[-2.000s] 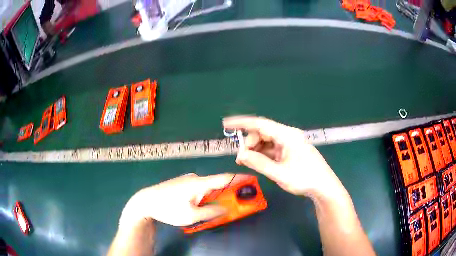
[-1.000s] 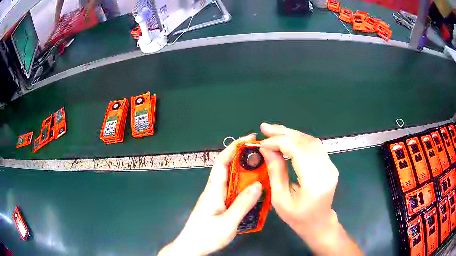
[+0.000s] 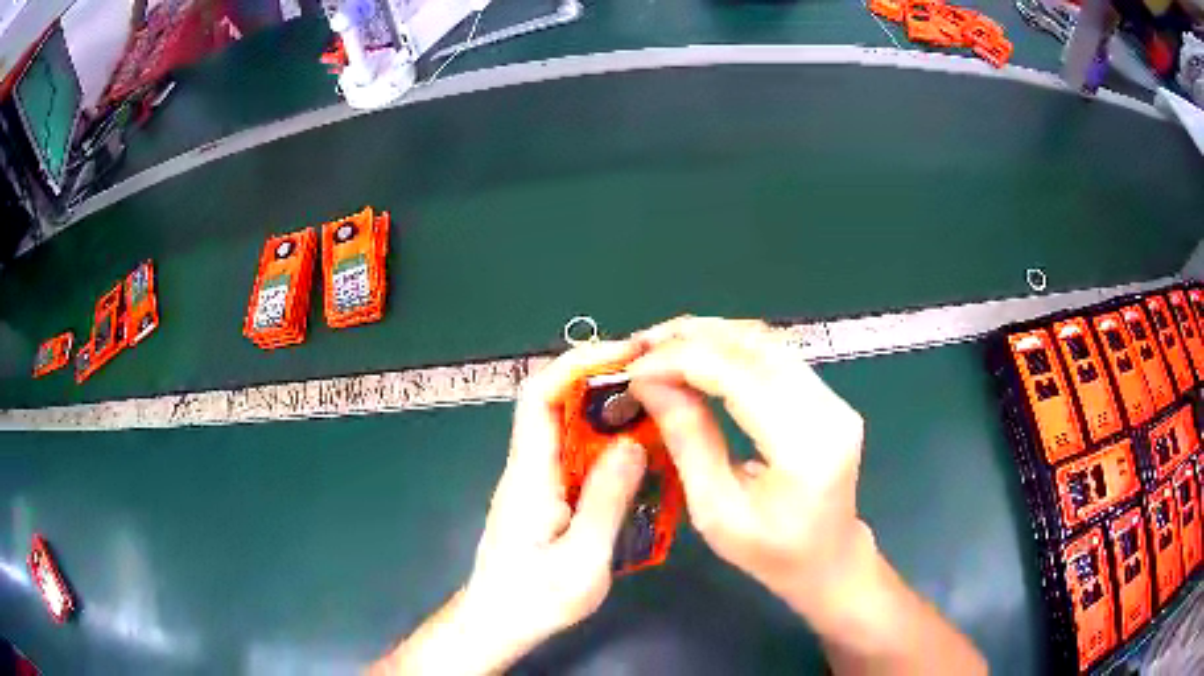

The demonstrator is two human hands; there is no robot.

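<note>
An orange multimeter housing is held upright above the green work surface, its dark round area near the far end. My left hand grips it from the left, with the thumb across its face. My right hand is at the far end, its fingertips pinching a thin white strip against the short edge of the housing. The fingers partly hide the strip and the right side of the housing.
Two orange stacks stand beyond the pale marked strip. Loose orange pieces lie at left, another nearer. White rings lie near the strip. A black tray of housings is at right. A white fan stands at the back.
The housing has turned from lying crosswise to pointing away from me. My right hand has brought the white strip to its far end. Since one second ago the hands have shifted slightly left.
</note>
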